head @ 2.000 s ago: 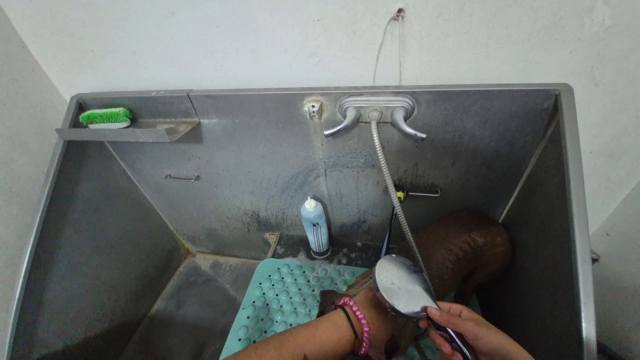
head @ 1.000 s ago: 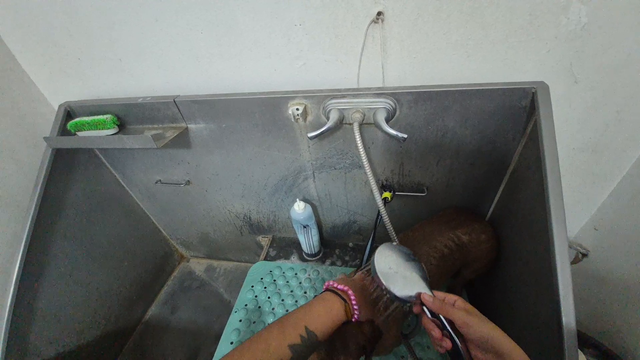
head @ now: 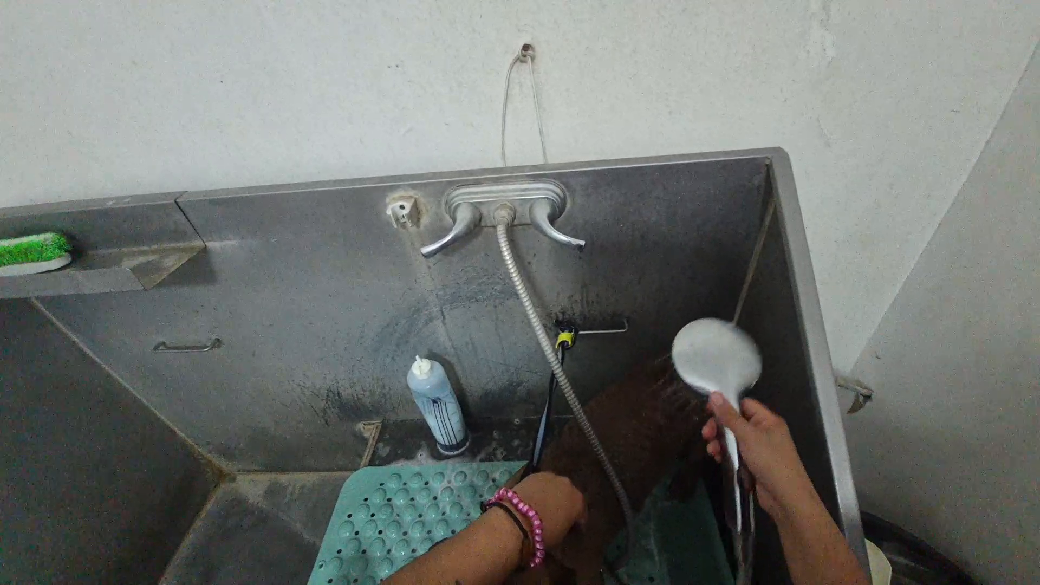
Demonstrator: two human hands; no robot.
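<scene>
My right hand (head: 751,439) grips the handle of a chrome shower head (head: 717,357), held over the rear of a wet brown dog (head: 621,439) at the right of the metal tub. Thin streams of water fall on its coat. My left hand (head: 552,500), with pink beads and a dark band at the wrist, rests against the dog's front part; its fingers are hidden. A ribbed metal hose (head: 540,325) hangs from the wall mixer tap (head: 505,203) across the dog. The dog stands on a green bubbled rubber mat (head: 398,516).
A pale blue squeeze bottle (head: 437,406) stands behind the mat. A dark leash with a yellow part (head: 566,337) is fastened at a wall bar (head: 605,327). At the left, a green bristle brush (head: 34,250) lies on a metal shelf (head: 97,280). The tub's right rim (head: 821,366) rises beside my right arm.
My right hand has moved the shower head right, from the dog's front part towards its rear. My left hand stays at the front part. The view has shifted.
</scene>
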